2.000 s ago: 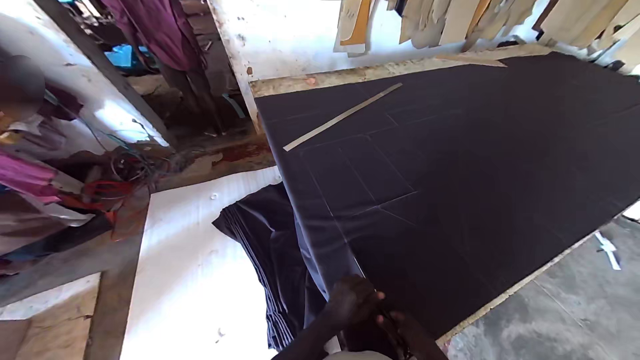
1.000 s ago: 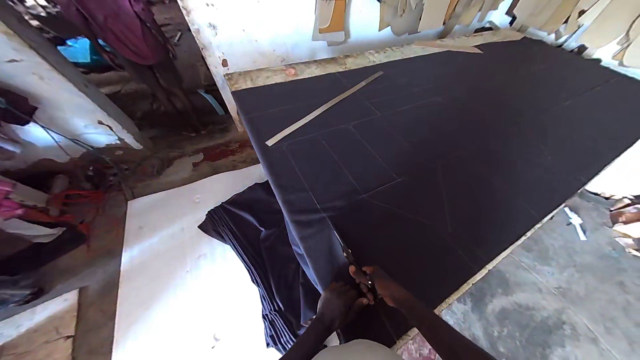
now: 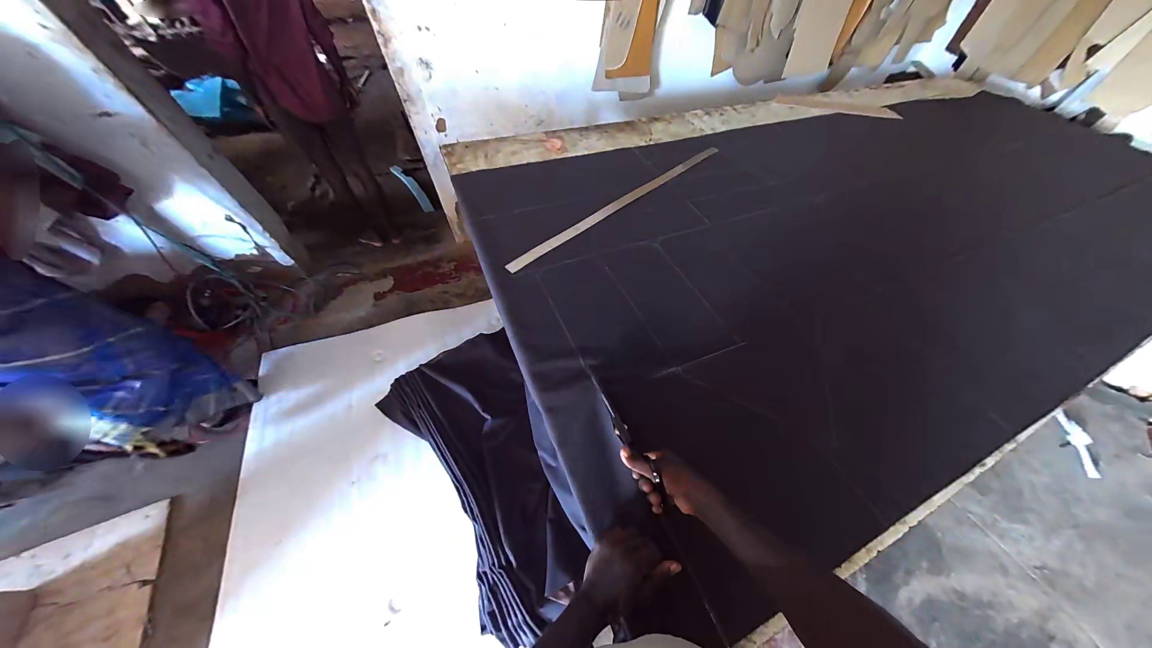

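Dark layered fabric [image 3: 900,270] covers a long table, with pale chalk lines drawn on it. My right hand [image 3: 670,481] grips a pair of scissors [image 3: 621,430], whose blades lie on a chalk line near the left edge of the cloth. Just below and left of it, my left hand [image 3: 625,571] holds the fabric beside the cut; its fingertips are partly hidden. A straight pale ruler strip [image 3: 612,210] lies across the chalk marks farther up. Folded layers of dark cloth [image 3: 468,423] hang off the table's left side onto a white board.
The white board [image 3: 342,468] stands left of the table. Paper or card patterns [image 3: 814,40] hang on the back wall. One person in a maroon shirt [image 3: 288,63] stands in the doorway; another, in blue cloth [image 3: 99,333], is at the left. Cables [image 3: 225,297] lie near the doorway.
My right hand and the scissors have moved up along the chalk line, away from my left hand. The person at the left shows more blue cloth in view.
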